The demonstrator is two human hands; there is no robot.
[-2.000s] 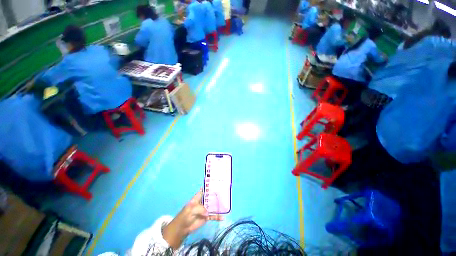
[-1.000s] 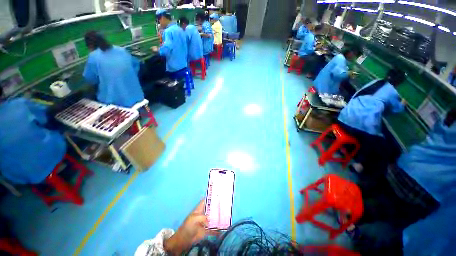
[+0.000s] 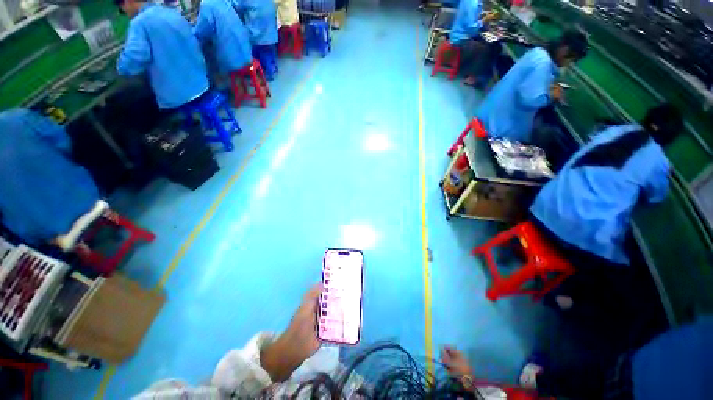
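A smartphone (image 3: 342,297) with a lit pinkish-white screen stands upright near the bottom centre. My left hand (image 3: 299,332), in a pale sleeve, holds it by its left side and lower part. The screen shows a column of small icons and text too small to read. My right hand (image 3: 456,363) is small and partly hidden at the bottom edge, right of the dark hair strands. I cannot tell whether its fingers are open or closed.
A blue floor aisle (image 3: 344,156) runs ahead between yellow lines. At left are seated workers in blue, a black crate (image 3: 184,152), a white tray (image 3: 27,293) and a cardboard box (image 3: 117,316). At right are a trolley (image 3: 481,191), a red stool (image 3: 522,262) and seated workers.
The view has moved forward along the aisle; the left tray cart and right trolley are nearer. The phone stays in my left hand. My right hand now shows at the bottom edge.
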